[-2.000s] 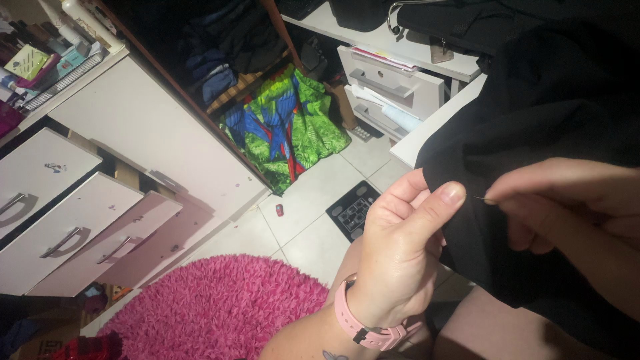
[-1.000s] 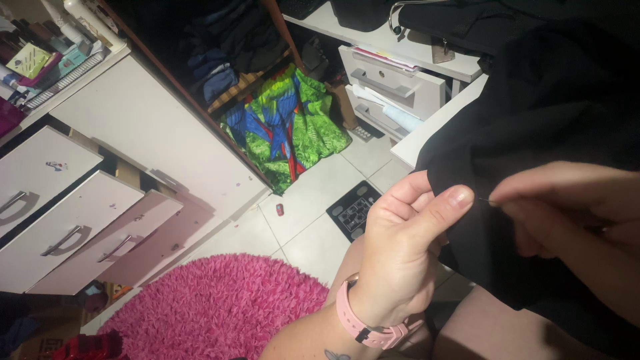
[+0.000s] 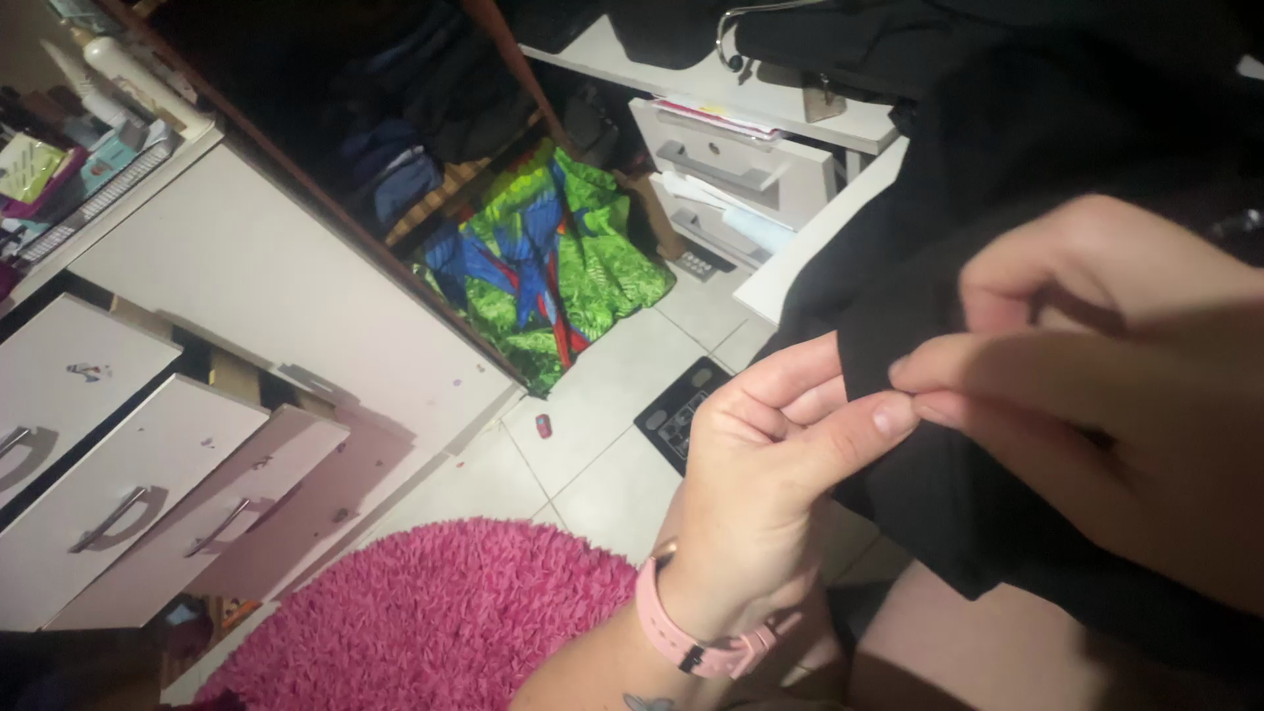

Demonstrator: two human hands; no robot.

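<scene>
Black fabric [image 3: 889, 286] hangs over my lap on the right side of the view. My left hand [image 3: 780, 454], with a pink watch strap [image 3: 681, 632] at the wrist, pinches an edge of this fabric between thumb and fingers. Against the left thumb tip, my right hand [image 3: 1076, 385] has its thumb and index finger together at the cloth. No needle can be made out between the fingertips now, and whether the right fingers grip the fabric or something thin is hidden.
A pink shaggy rug [image 3: 444, 612] lies on the tiled floor, near a small red object [image 3: 543, 426] and a black scale [image 3: 681, 415]. White drawers [image 3: 158, 494] stand pulled out at left. Bright green patterned fabric [image 3: 612, 267] lies by the wardrobe. A white drawer unit [image 3: 741, 168] holds papers.
My right hand has closed in on the left thumb tip. The thin needle-like thing seen between the hands two seconds ago is no longer visible. My left hand keeps its pinch.
</scene>
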